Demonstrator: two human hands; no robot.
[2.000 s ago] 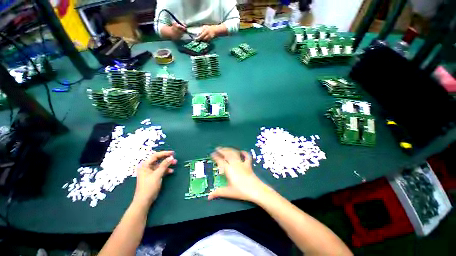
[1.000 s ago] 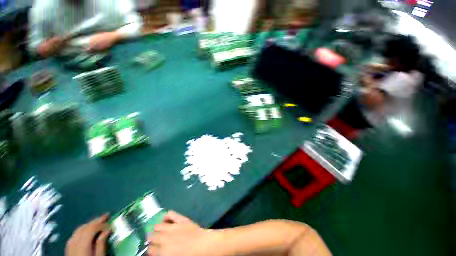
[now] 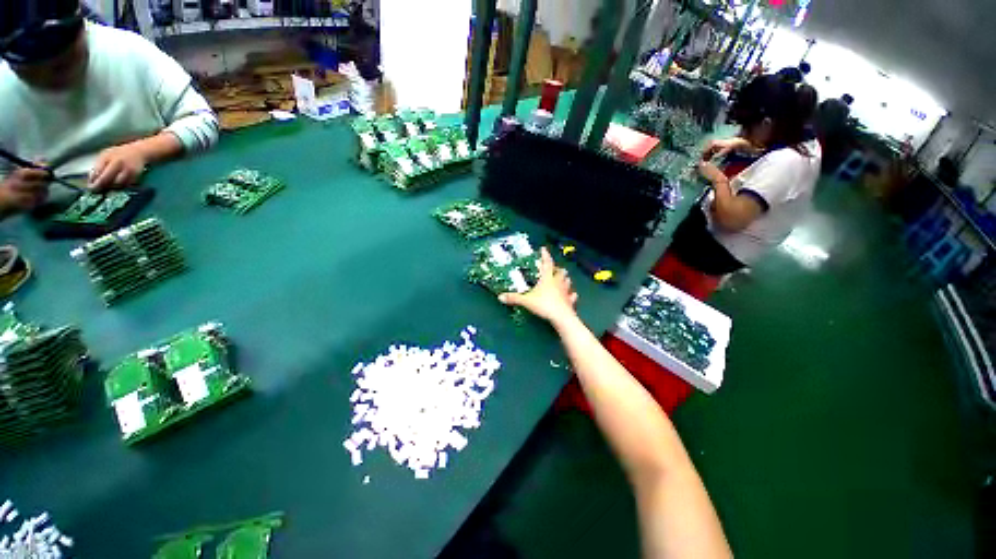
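Observation:
My right hand (image 3: 546, 290) reaches to the right side of the bench, its fingers spread over a pile of green PCB panels (image 3: 505, 262). It touches the pile; whether it grips a panel I cannot tell. My left hand is out of the picture. Green PCB panels (image 3: 242, 542) lie at the bottom edge, partly cut off. A heap of small white parts (image 3: 421, 404) lies on the green mat, left of my right forearm. A corner of another white heap (image 3: 31, 537) shows at the bottom left.
PCB stacks stand at left (image 3: 175, 382), far left (image 3: 39, 377) and far side (image 3: 413, 147). A black mass (image 3: 579, 197) and a yellow-and-black tool (image 3: 601, 275) lie right. A white parts tray (image 3: 715, 349) is beyond the edge. One person sits opposite; another is at right.
The view has swung right. My right hand has left the panel in front of me and moved out to the pile at the right. My left hand has gone out of the picture.

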